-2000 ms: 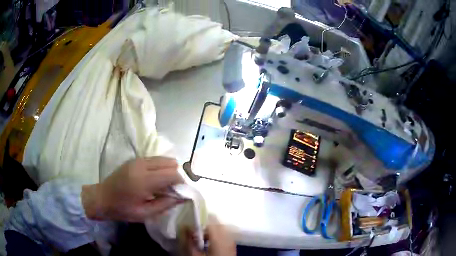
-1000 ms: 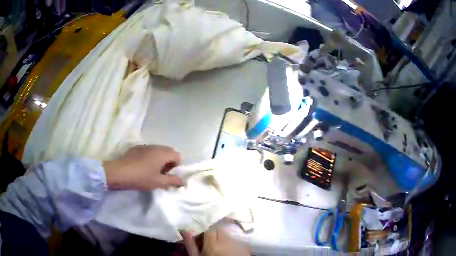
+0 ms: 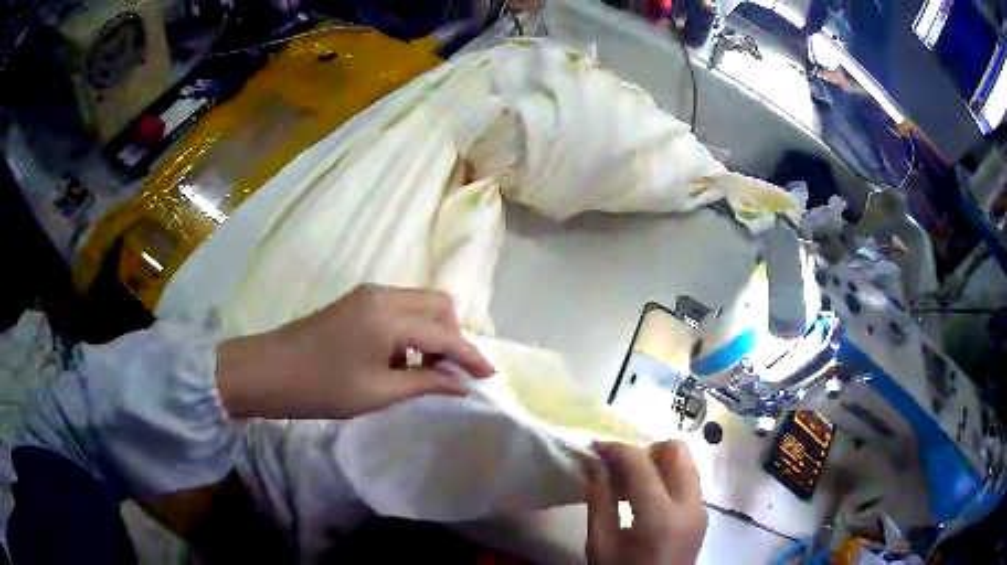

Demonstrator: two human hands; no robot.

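Cream-white fabric [image 3: 442,458] is stretched between my two hands in front of the machine. My left hand [image 3: 359,351] pinches its upper edge between thumb and fingers, at centre left. My right hand [image 3: 649,502] pinches the fabric's right end with its fingertips, just below the needle area. The large bunched cream cloth [image 3: 364,221] curves behind my left hand and up to the back. The presser foot area [image 3: 690,406] of the sewing machine is right of the fabric, partly lost in lamp glare. The fabric lies in front of it.
The white machine arm with a blue stripe [image 3: 922,425] slants down at the right. A small black panel with orange characters [image 3: 801,450] sits below it. Blue scissor handles [image 3: 793,552] are cut off at the bottom edge. A yellow shiny package [image 3: 237,144] lies behind the cloth.
The view has shifted left, so the machine shows further right. My hands have spread the fabric, and my right hand has come up to its right end near the needle area.
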